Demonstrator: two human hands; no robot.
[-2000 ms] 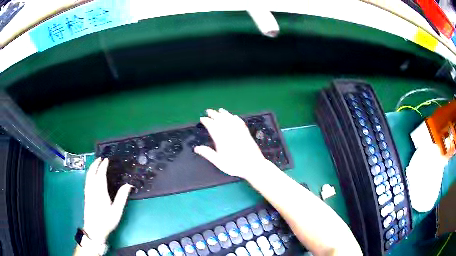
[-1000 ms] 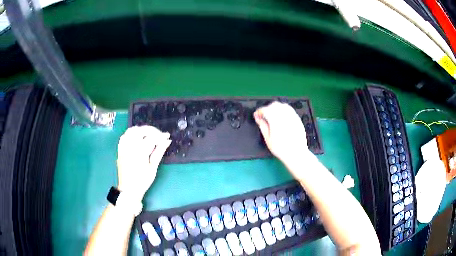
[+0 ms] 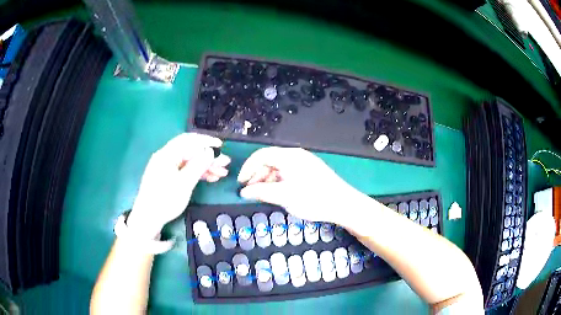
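The working tray (image 3: 295,294) lies nearest me, with two rows of grey oval workpieces (image 3: 261,230) bearing blue marks. The loose-parts tray (image 3: 307,117) lies beyond it, with scattered small round dark parts (image 3: 295,77) and a few whitish ones. My left hand (image 3: 184,169) is between the trays at the left, fingers curled on a small round dark part (image 3: 216,152). My right hand (image 3: 286,181) is just right of it, fingertips pinched on a tiny dark part (image 3: 242,184), partly hidden. My right forearm covers part of the working tray's rows.
A left tray stack (image 3: 43,147) stands beside the upright metal post (image 3: 126,37). A right tray stack (image 3: 492,184) holds rows of shiny pieces. A white scrap (image 3: 454,211) lies left of that stack. A white sheet or bag (image 3: 536,249) and an orange box (image 3: 557,215) are at the far right.
Both hands have moved from the loose-parts tray towards me and come close together, with small dark parts now at their fingertips. The camera view has tilted and shifted down.
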